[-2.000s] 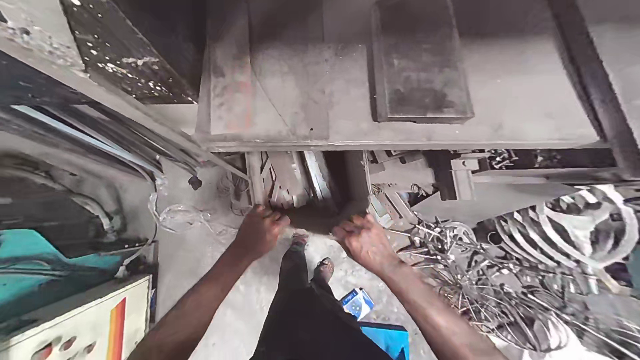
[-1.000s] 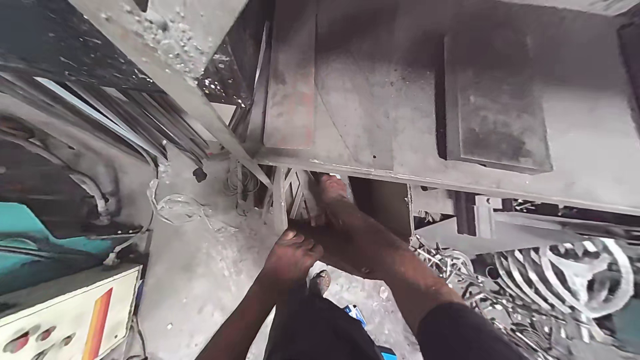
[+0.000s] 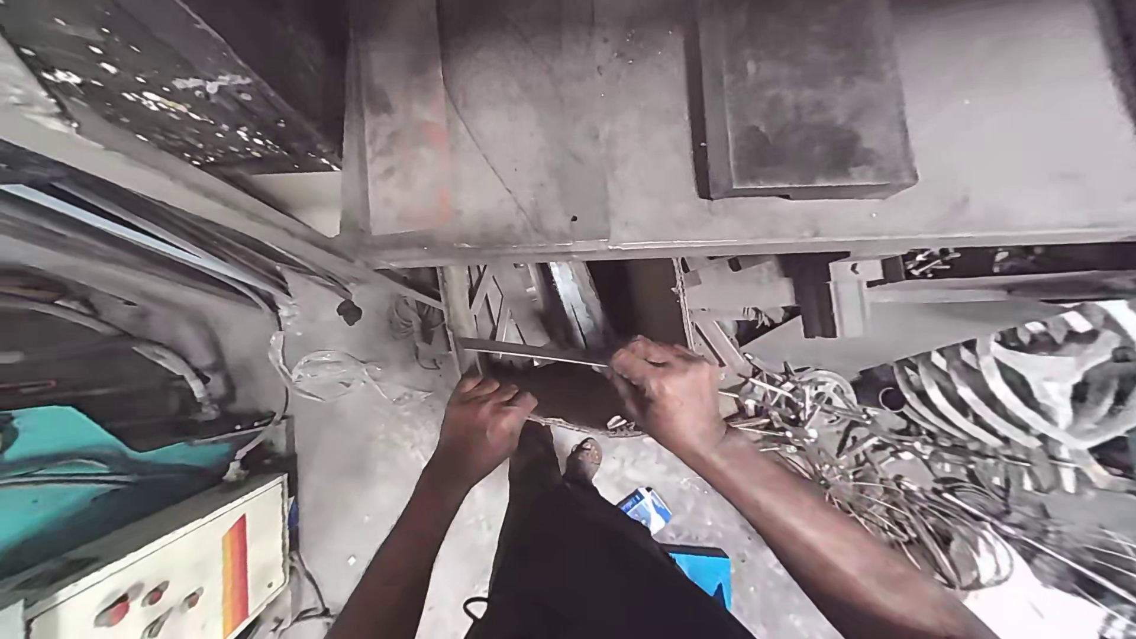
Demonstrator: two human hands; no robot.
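An open-topped box (image 3: 661,306) with worn edges sits partly beneath the metal workbench (image 3: 532,213). Long metal pieces (image 3: 575,302) and flat strips lie inside it. My left hand (image 3: 486,424) has its fingers curled over the box's near left rim. My right hand (image 3: 670,390) pinches one end of a thin flat metal strip (image 3: 537,353), which lies crosswise over the box opening, its other end near the left wall. The lower part of the box is hidden by my hands and the near wall.
A thick metal block (image 3: 812,98) rests on the bench. Tangled rods and wire scrap (image 3: 852,453) and curved metal pieces (image 3: 1021,382) lie at right. A cream machine panel (image 3: 169,568) stands lower left. Blue-and-white packaging (image 3: 646,508) and a blue box (image 3: 706,572) are on the floor.
Two seconds ago both hands were on the box's near rim. One second ago my right hand reached inside; it has come back to the near right side with the strip.
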